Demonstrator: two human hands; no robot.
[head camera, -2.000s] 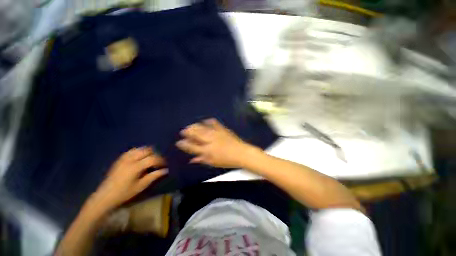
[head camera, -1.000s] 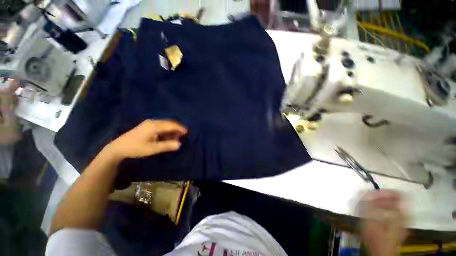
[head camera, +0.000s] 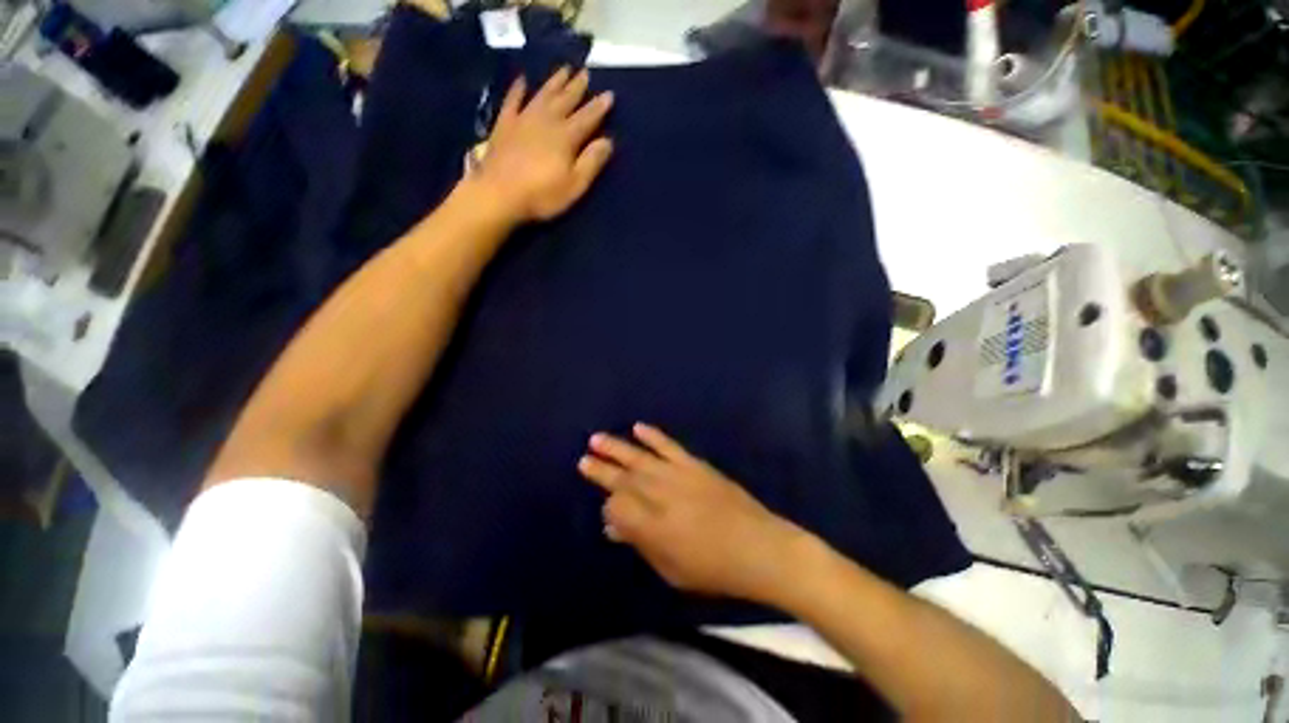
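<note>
A dark navy garment (head camera: 721, 254) lies spread flat over the white table in front of me, its lower edge near my lap. My left hand (head camera: 544, 148) lies on its upper left part, fingers spread, partly over a hang tag. My right hand (head camera: 672, 509) rests on the lower middle of the cloth, fingers slightly bent. Neither hand visibly grips anything. More navy cloth (head camera: 248, 269) lies to the left.
An off-white sewing machine head (head camera: 1046, 346) with blue lettering stands at the right, beside the garment's edge. Snips (head camera: 1067, 572) lie below it. A yellow rack (head camera: 1159, 127) is at the far right. Another machine (head camera: 64, 170) stands at the far left. A white label (head camera: 502, 27) shows at the top.
My left hand has moved up the garment towards the tag. My right hand has come from the table's right front onto the cloth. The view has shifted, and the machine head shows lower and further right.
</note>
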